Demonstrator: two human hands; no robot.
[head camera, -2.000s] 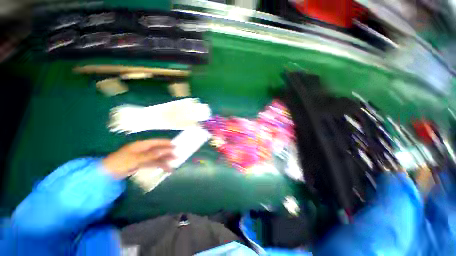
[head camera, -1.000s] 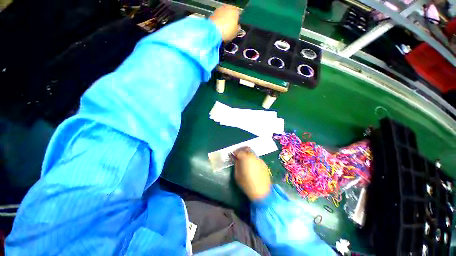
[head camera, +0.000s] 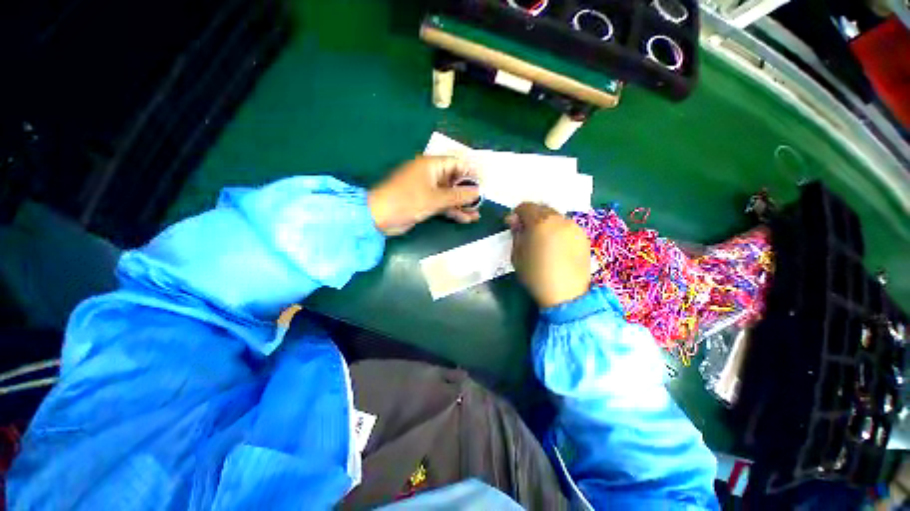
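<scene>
My left hand holds a small round dark unit with a silver rim between thumb and fingers, above the green bench. My right hand is just to its right, fingertips together over the upper end of a white strip. Whether the fingertips hold a small piece or a tool cannot be made out. More white strips lie fanned behind both hands. The two hands are close but apart.
A tan-edged stand bears a black tray with round silver-rimmed units at the back. Tangled coloured rubber bands and a clear bag lie right of my right hand. Black compartment trays stand far right, a dark ribbed mass left.
My left hand has come back from the black tray with a round unit in it. My right hand has shifted slightly up and right along the strip. The view has shifted, so the tray sits higher.
</scene>
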